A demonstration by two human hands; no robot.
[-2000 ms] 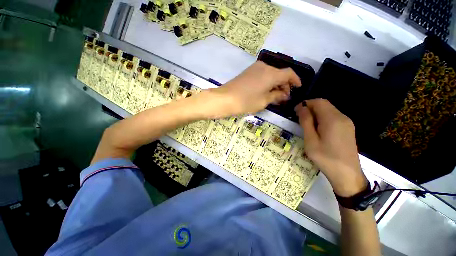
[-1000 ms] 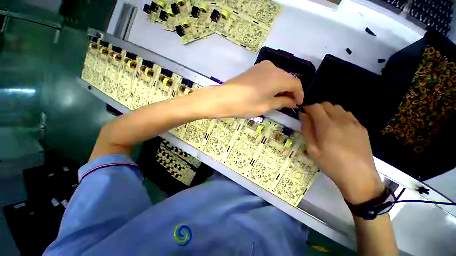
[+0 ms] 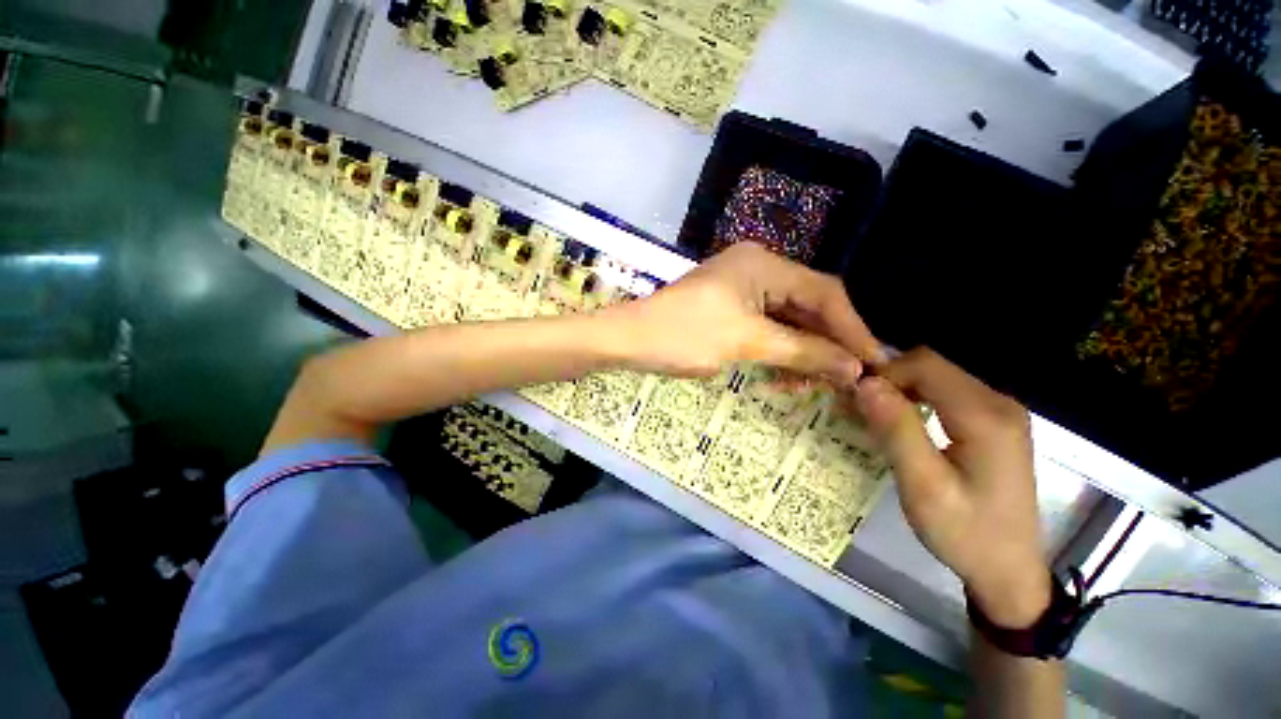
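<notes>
My left hand (image 3: 731, 316) reaches across the row of circuit boards (image 3: 674, 421), with its fingertips together near the right end of the row. My right hand (image 3: 969, 464) meets it there, thumb and index finger pinched. A tiny dark component (image 3: 867, 374) shows between the fingertips of both hands, just above the boards; its shape is too small to make out. The small-parts bin (image 3: 777, 211) behind my left hand holds many tiny pinkish, silvery pieces. A wrist strap (image 3: 1033, 628) with a black cord is on my right wrist.
The middle bin (image 3: 969, 253) looks dark inside. The large coil bin (image 3: 1194, 267) holds orange-yellow parts at the right. Loose populated boards (image 3: 674, 63) lie behind the metal rails (image 3: 464, 183). Small black pieces lie on the white table (image 3: 899, 77). A lower board tray (image 3: 499, 457) is below the rails.
Both hands have moved from in front of the bins down over the right end of the board row, fingertips together. The small-parts bin's contents now show clearly.
</notes>
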